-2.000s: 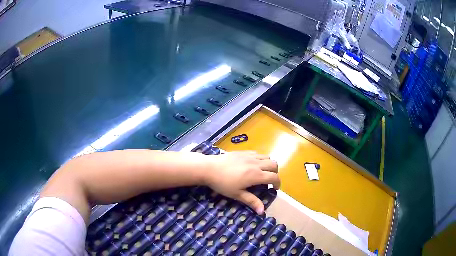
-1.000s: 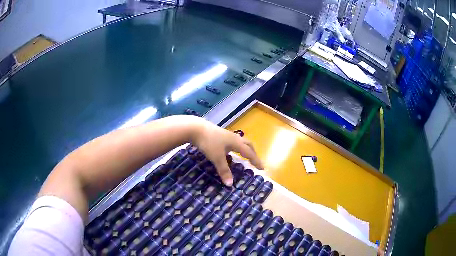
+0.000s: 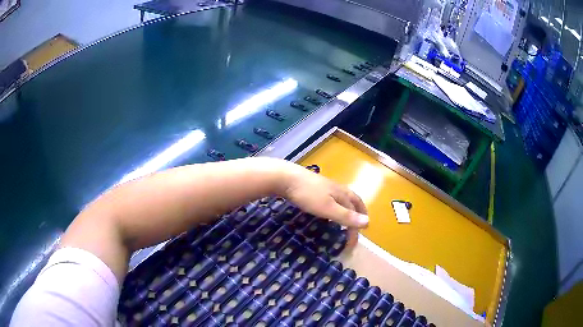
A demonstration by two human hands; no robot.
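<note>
My left hand (image 3: 332, 203) reaches in from the left over the far right corner of the packed layer of black parts (image 3: 256, 268). Its fingers are bent down and apart at the end of a row, by the last part; no lifted part shows in it. The underside of the hand is hidden. The parts lie in tight slanting rows with pale spots in their holes. Bare tan cardboard (image 3: 377, 271) shows right of the rows. My right hand is out of the picture.
The green conveyor (image 3: 160, 83) carries a line of loose black parts (image 3: 275, 115) near its metal rail (image 3: 313, 121). The yellow board (image 3: 441, 236) holds a white tag (image 3: 401, 211) and a single dark part (image 3: 312, 168). A green-framed table (image 3: 470, 153) stands beyond.
My left hand lifted off the layer and moved back left, then returned right to the row's end. The view shifted slightly, and the conveyor parts changed position a little.
</note>
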